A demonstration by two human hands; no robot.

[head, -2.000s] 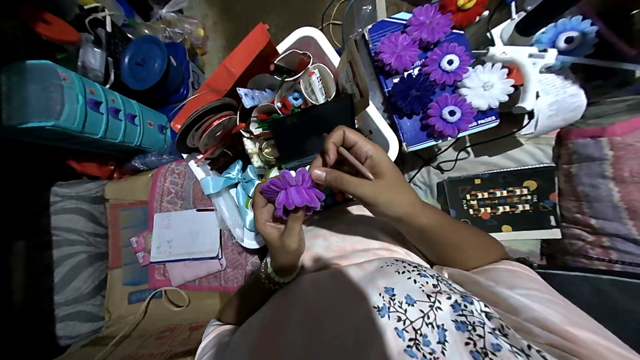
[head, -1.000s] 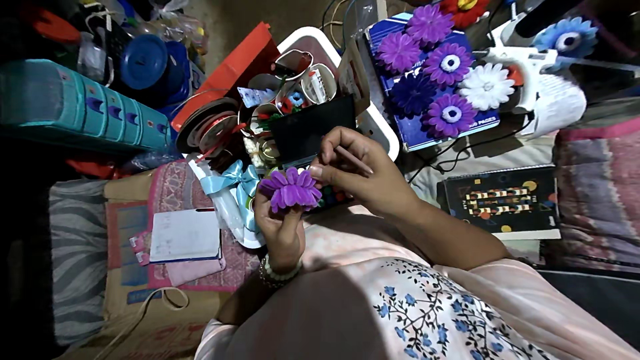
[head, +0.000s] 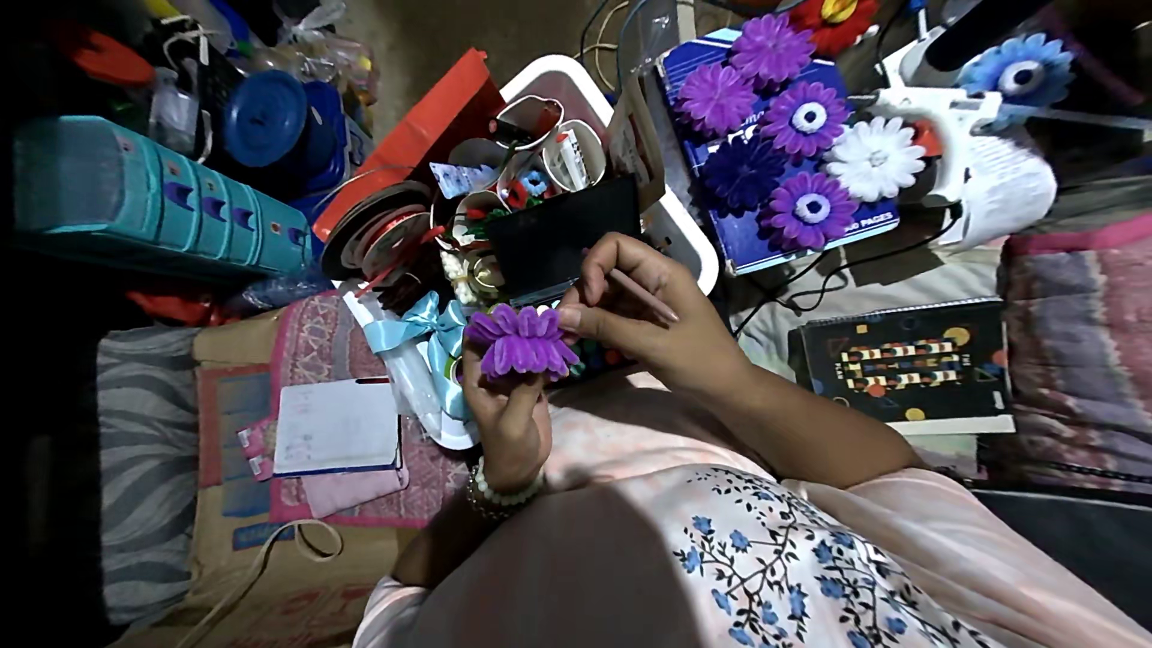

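My left hand point(head: 511, 423) holds a purple fuzzy flower point(head: 522, 344) from below, its petals standing up in layers. At the flower's right edge, the thumb and index finger of my right hand point(head: 643, 301) pinch a petal or something small that I cannot make out. A thin pinkish stick point(head: 644, 295) is held within the right hand. Several finished flowers lie on a blue pad at the upper right, among them a purple one with a white and dark centre point(head: 804, 118) and a white one point(head: 874, 158).
A white basket point(head: 693, 238) holds rolls and a black box point(head: 565, 241). A white glue gun point(head: 945, 135) stands right of the pad, its cord trailing down. Ribbon spools point(head: 378, 234), a teal drawer unit point(head: 162, 198), a light blue bow point(head: 427, 333) and an open notebook point(head: 337, 427) are at the left.
The purple flower has turned slightly in my left hand, so that its petals face differently. My right hand stays beside it.
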